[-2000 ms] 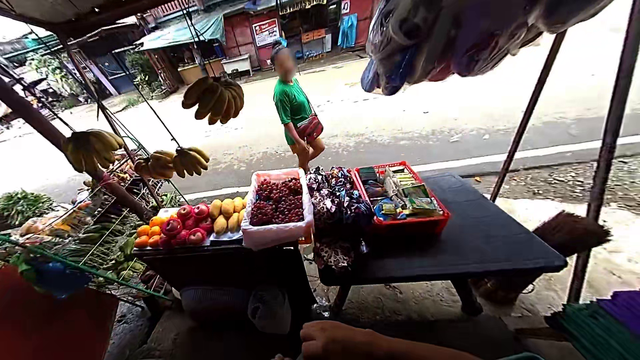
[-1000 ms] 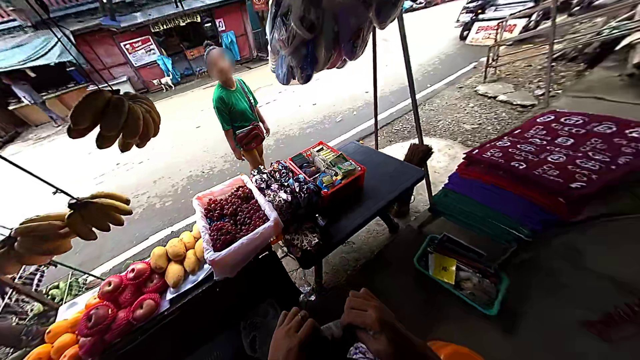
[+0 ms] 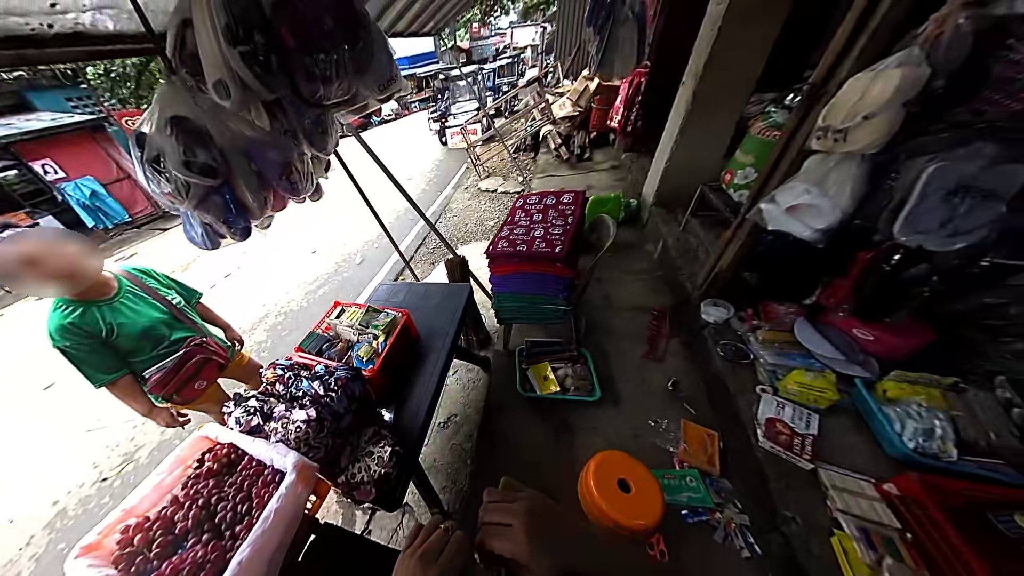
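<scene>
My left hand (image 3: 432, 548) is at the bottom edge, fingers curled, a ring on one finger. Beside it on the right, my right hand (image 3: 516, 520) is bent at the knuckles. Whether either holds something is too dark to tell. To the right of them lies an orange round plastic lid or container (image 3: 622, 492) with a dark hole in its top. Left of my hands are a lined crate of red grapes (image 3: 200, 504), a heap of patterned cloth (image 3: 304, 408) and a red basket of small packets (image 3: 360, 340) on a dark table (image 3: 432, 320).
A person in a green shirt (image 3: 120, 328) stands beyond the grapes. Bagged goods (image 3: 240, 120) hang overhead. A stack of folded textiles (image 3: 536, 240), a teal tray (image 3: 558, 372), a concrete post (image 3: 688, 104) and a blue tray (image 3: 920, 424) are ahead and right.
The view has swung far to the right. The person in green now appears larger and closer to the stall. Both of my hands remain low in view, near each other.
</scene>
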